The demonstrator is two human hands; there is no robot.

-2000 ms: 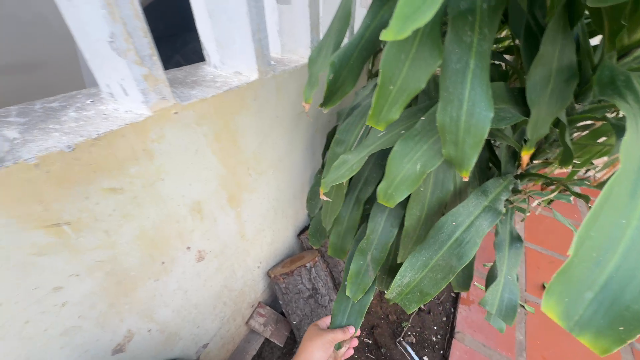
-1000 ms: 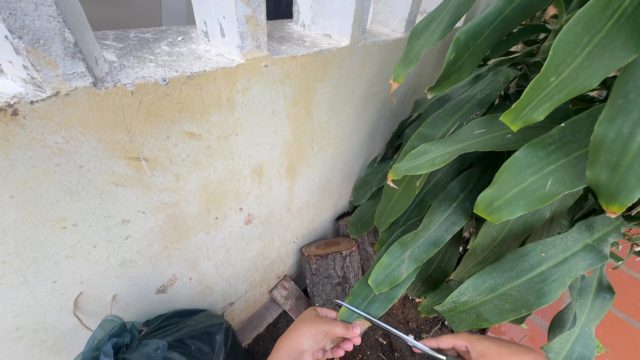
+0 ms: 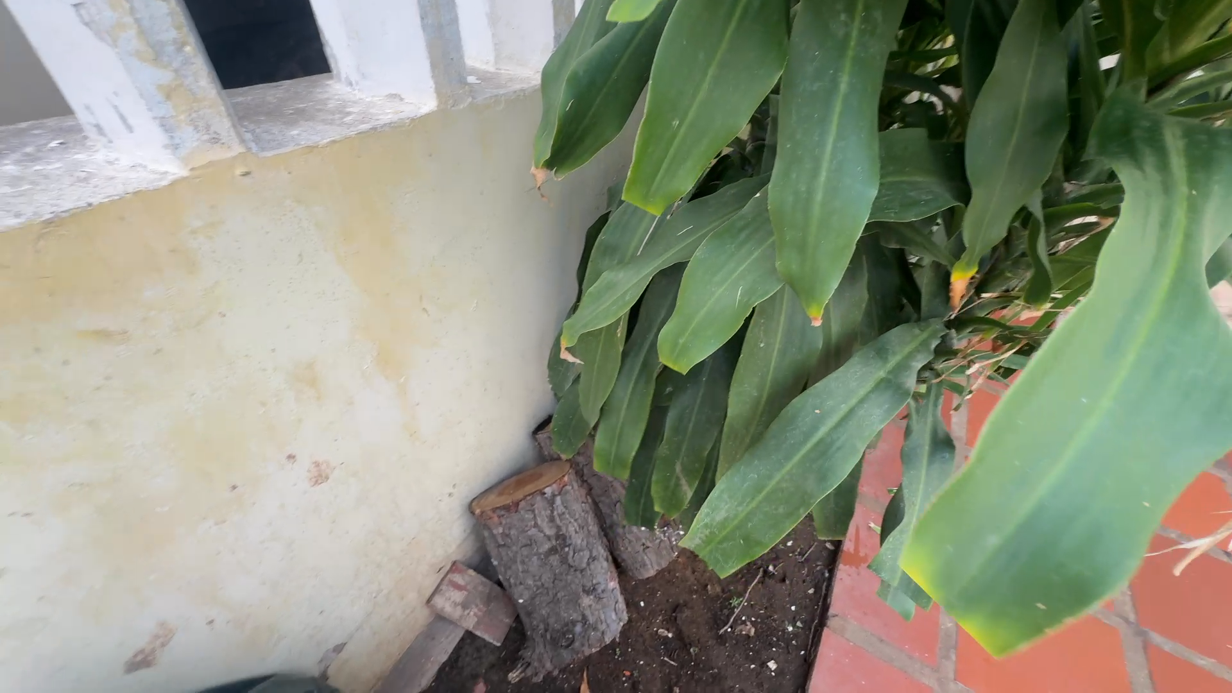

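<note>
Neither of my hands shows in the head view, and the scissors are out of sight too. Long broad green leaves (image 3: 828,144) of a leafy plant hang over the upper middle and right. Several leaves end in brown, dried tips, such as the leaf (image 3: 1015,144) at the upper right. One lower leaf (image 3: 818,443) slants down over the soil, and a large leaf (image 3: 1078,433) with a yellow edge hangs close to the camera at the right.
A pale yellow wall (image 3: 289,385) with white posts (image 3: 375,48) fills the left. Cut logs (image 3: 553,568) and a wood block (image 3: 472,602) stand on dark soil (image 3: 712,626) beside red tiles (image 3: 1039,664). A dark plastic bag (image 3: 274,684) shows at the bottom edge.
Both my hands and the scissors, seen at the bottom one second ago, have left the view. The view has shifted toward the plant.
</note>
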